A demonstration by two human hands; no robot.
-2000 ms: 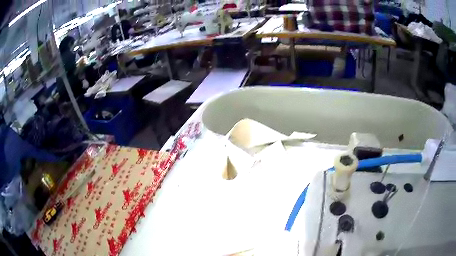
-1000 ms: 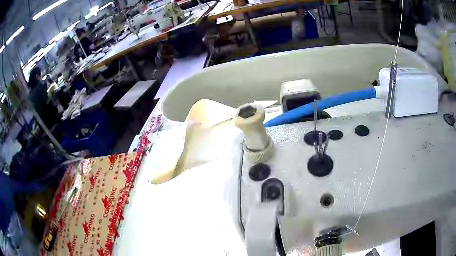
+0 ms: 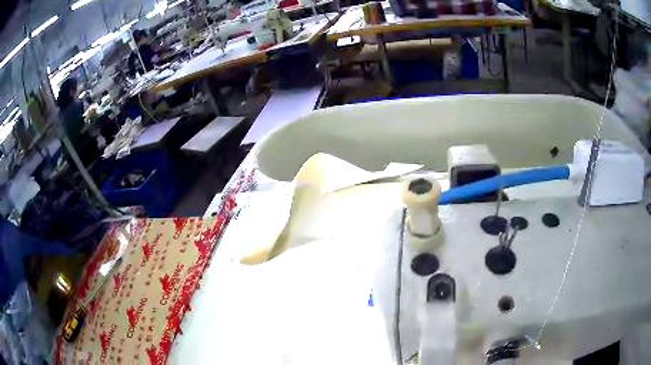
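Cream fabric pieces (image 3: 307, 199) lie curled on the white table (image 3: 235, 314), behind and left of the sewing machine head (image 3: 557, 271). One edge folds up and a narrow tip points right. Their outline washes out against the table. The cream thread post (image 3: 422, 210) stands on the head top. A thin sewing thread (image 3: 571, 246) runs down to the head's front. The needle area is not visible. Neither my left hand nor my right hand is in the picture.
A cardboard board (image 3: 146, 278) with red print lies at left, with a yellow-and-black tool (image 3: 72, 324) on it. A blue tube (image 3: 507, 182) runs into a white box (image 3: 610, 173). A raised cream rim (image 3: 428, 132) curves behind. A blue bin (image 3: 135, 182) and a person (image 3: 71, 121) are farther left.
Against one second ago, the view has shifted, so the machine head sits lower and farther right. Against two seconds ago, the fabric's curled edge stands differently and reaches farther left.
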